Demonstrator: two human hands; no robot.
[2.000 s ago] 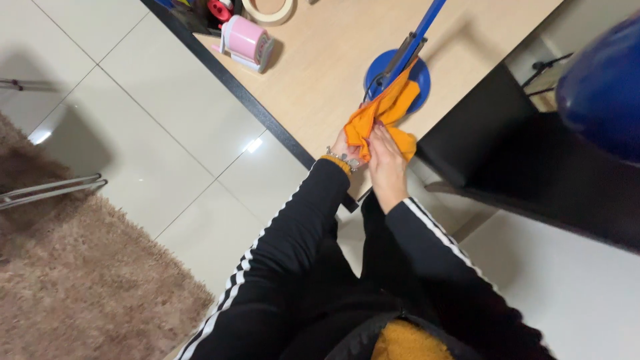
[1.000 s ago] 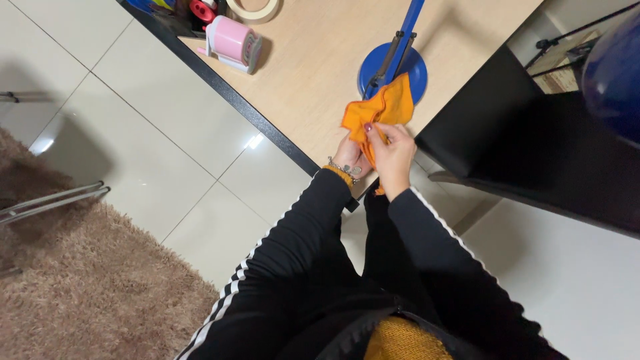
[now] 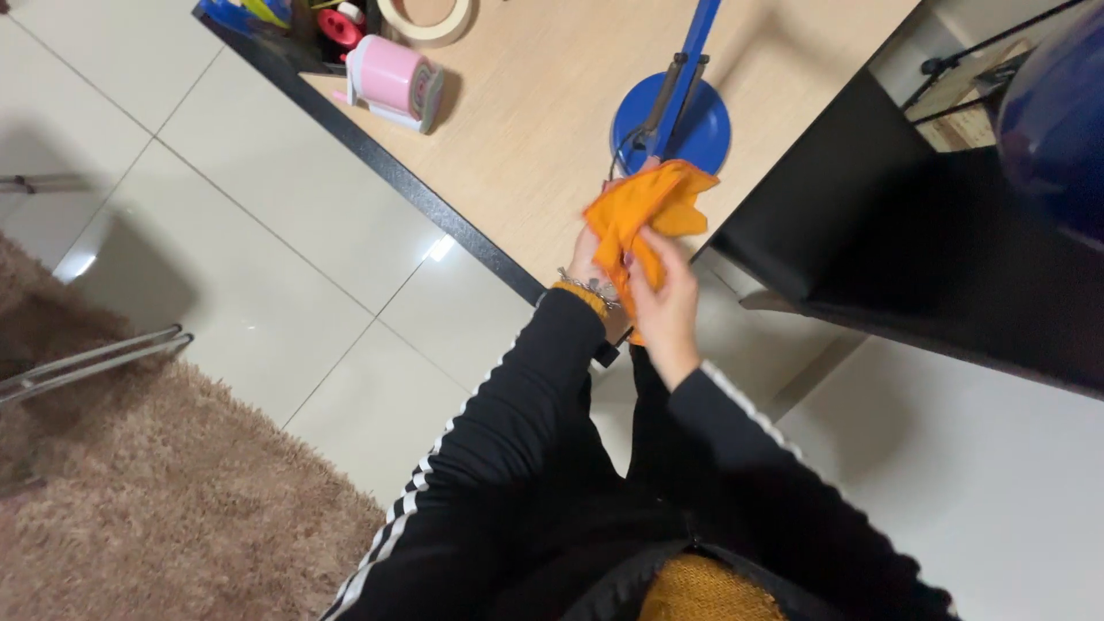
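An orange cloth (image 3: pixel 651 203) with a red stitched edge lies over the fingers of my left hand (image 3: pixel 588 256), which wears a bracelet at the wrist. The cloth hides most of that hand, so its grip cannot be told. From the right, my right hand (image 3: pixel 671 297) pinches a fold of the cloth between thumb and fingers. Just beyond the cloth, the round blue base (image 3: pixel 703 129) of a desk lamp stands on the wooden desk, and its blue arm (image 3: pixel 697 34) rises out of view.
A pink and white tape dispenser (image 3: pixel 392 79) and a roll of masking tape (image 3: pixel 431 30) lie at the desk's upper left, by a black organizer. A black chair (image 3: pixel 828 207) stands right of the desk (image 3: pixel 517 155). A dark blue rounded object (image 3: pixel 1056 129) is at the far right.
The orange cloth, bunched between both hands two seconds ago, is now more spread over my left hand. My right hand has shifted its hold on it.
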